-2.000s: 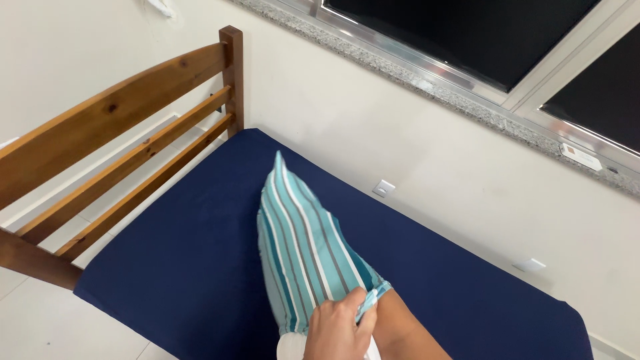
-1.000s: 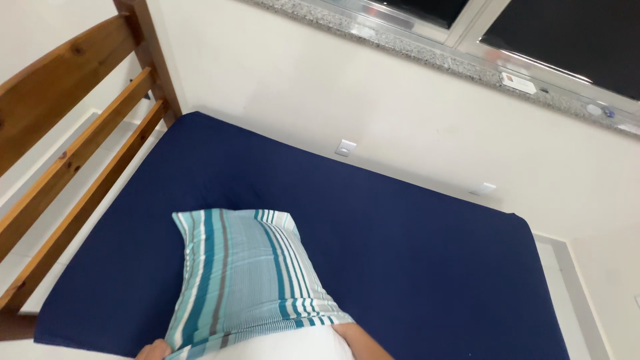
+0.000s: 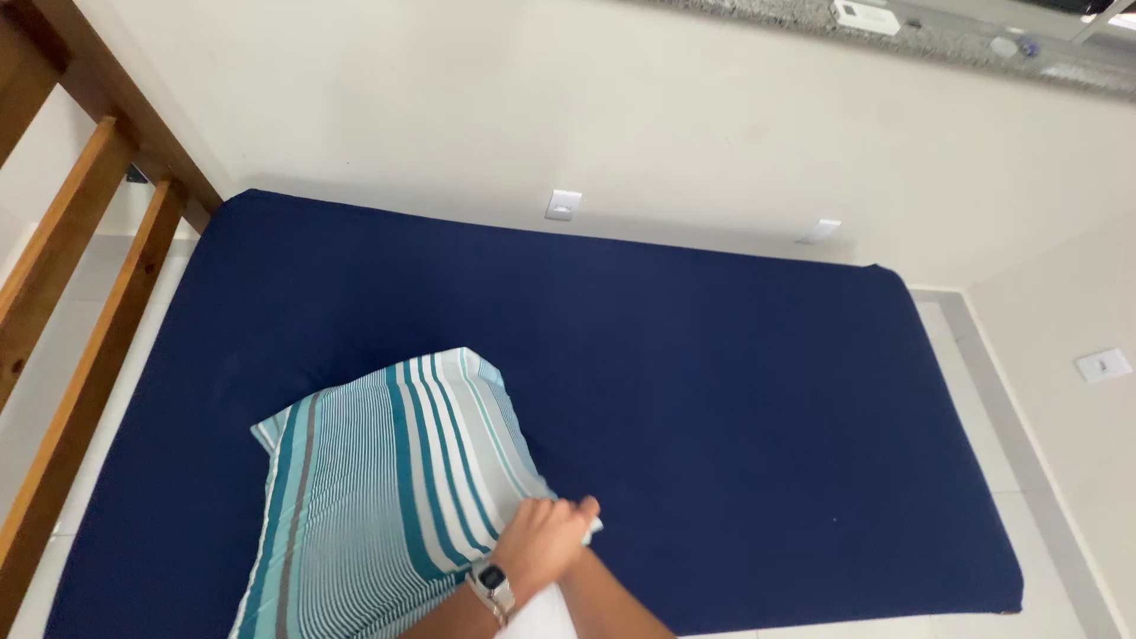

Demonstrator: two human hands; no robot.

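Observation:
A striped teal, white and grey pillowcase (image 3: 355,488), filled out in shape, lies on the left part of a mattress with a navy blue sheet (image 3: 710,399). My left hand (image 3: 543,543), with a silver digital watch (image 3: 491,581) on its wrist, has its fingers closed at the pillowcase's lower right edge. A bit of striped cloth sticks out beside the fingers. My right forearm comes up from the bottom; the right hand (image 3: 589,509) is mostly hidden behind the left, so its grip cannot be told. Something white (image 3: 543,614) shows between the forearms.
A wooden bed headboard (image 3: 106,311) with slats stands at the left. Behind the mattress runs a pale wall with outlet plates (image 3: 564,205). Above it a granite sill (image 3: 781,18) carries a small white item (image 3: 865,17). Tiled floor (image 3: 1034,515) shows at the right.
My left hand has moved from the pillowcase's lower left edge to its right edge. The pillowcase now shows its broad striped face, where two seconds ago it hung narrow. The view has shifted right.

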